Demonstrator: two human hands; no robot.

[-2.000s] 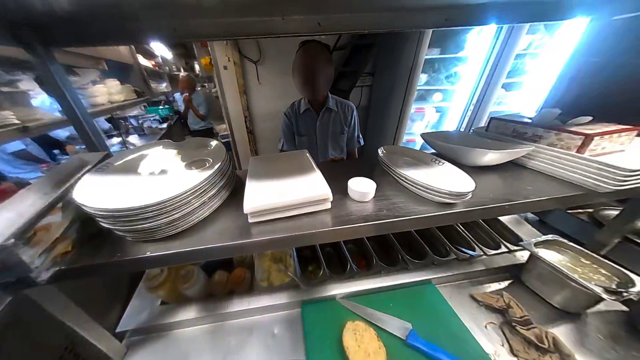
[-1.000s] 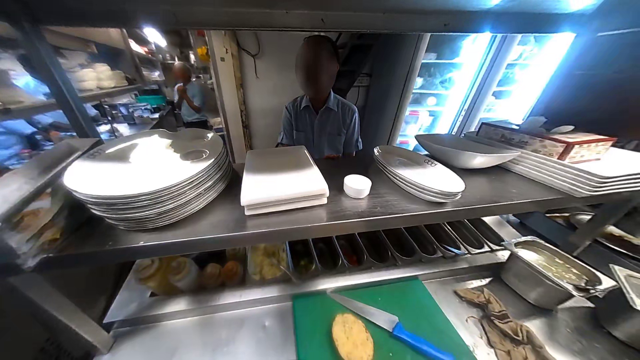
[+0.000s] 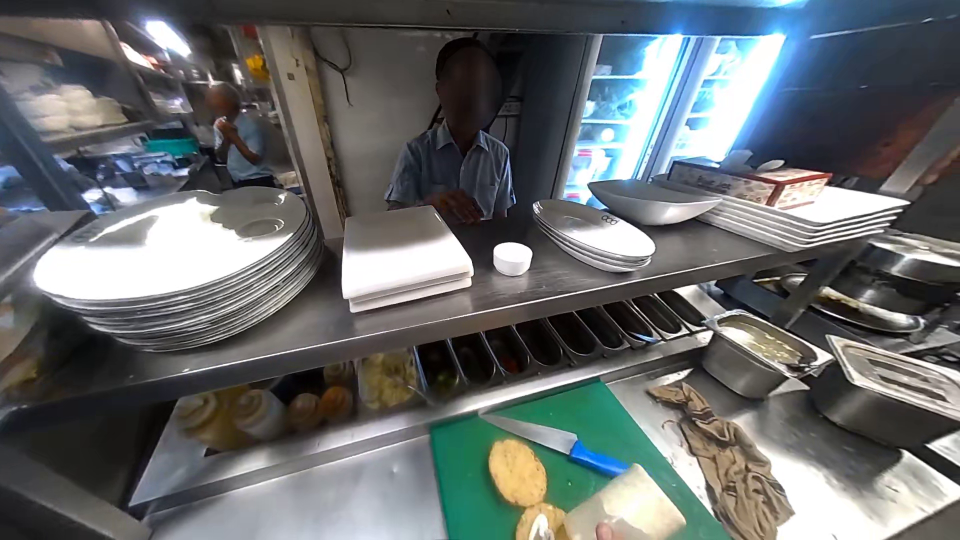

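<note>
At the bottom edge, only a fingertip of what appears to be my right hand (image 3: 606, 532) shows, against a pale, tilted container (image 3: 630, 504) that looks like a squeeze bottle. The container's lower left end meets a bread half with white spread (image 3: 538, 523), partly cut off by the frame. Another browned bread half (image 3: 517, 472) lies flat on the green cutting board (image 3: 469, 480). A knife with a blue handle (image 3: 596, 457) rests beyond the bread, its blade pointing left. My left hand is out of view.
A crumpled brown cloth (image 3: 727, 457) lies right of the board, near steel pans (image 3: 750, 360). Behind the board runs a row of narrow inserts (image 3: 540, 345). The steel shelf (image 3: 420, 322) above bears stacked plates (image 3: 180, 255) and a small white bowl (image 3: 512, 259). A person (image 3: 457, 165) stands behind it.
The pale container, my fingertip and the bread half with white spread have come into view at the bottom. The other bread half and the knife lie as before on the board.
</note>
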